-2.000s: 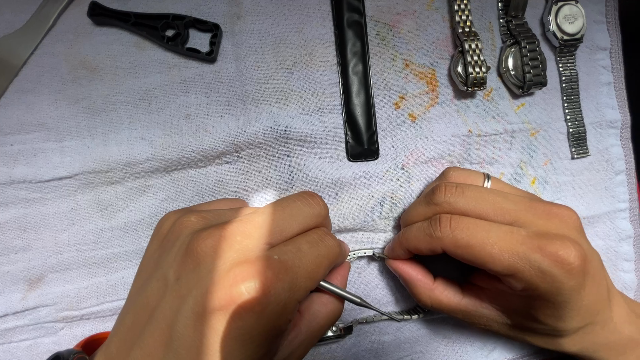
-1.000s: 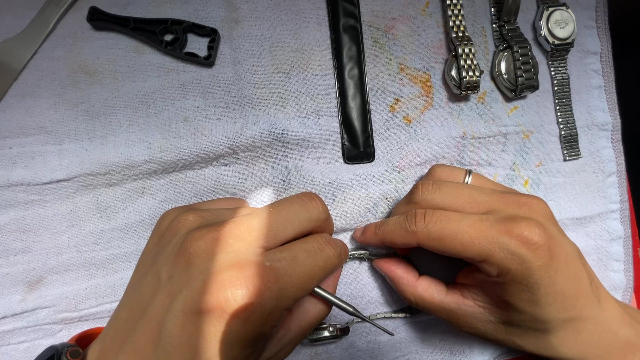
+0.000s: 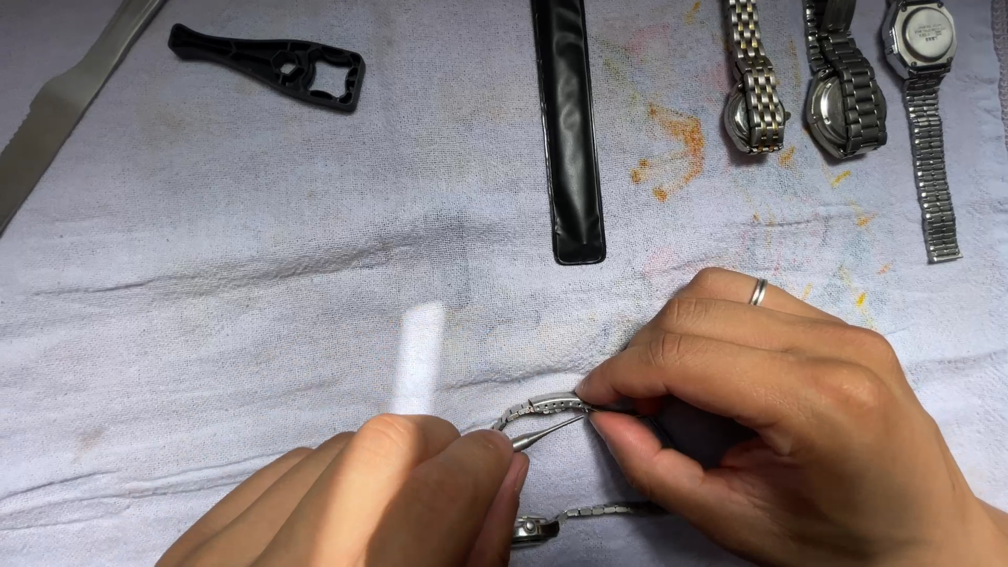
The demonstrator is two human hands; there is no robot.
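My left hand (image 3: pixel 394 488) grips a slim metal pointed tool (image 3: pixel 543 435) between thumb and fingers, its tip close to the clasp of a metal watch bracelet (image 3: pixel 555 403). The bracelet's left end passes at the fingertips of that hand. My right hand (image 3: pixel 756 402), a ring on one finger, pinches the clasp's right end between thumb and index finger. Below, partly covered by my left hand, lies a watch case (image 3: pixel 534 529) with a bracelet strip (image 3: pixel 598 511) running right under my right hand. Whether strip and clasp belong to one band is hidden.
On a stained pale cloth (image 3: pixel 236 354) lie a black plastic case opener (image 3: pixel 291 67), a black sleeve (image 3: pixel 573 142) and a serrated metal blade (image 3: pixel 63 110). At the upper right are a two-tone watch (image 3: pixel 760 102), a dark metal watch (image 3: pixel 850 102) and a silver watch (image 3: pixel 920 35).
My left hand has shifted down and left, leaving more of the bracelet clasp visible. The tool's tip has moved up from near the lower strip to the clasp by my right fingertips.
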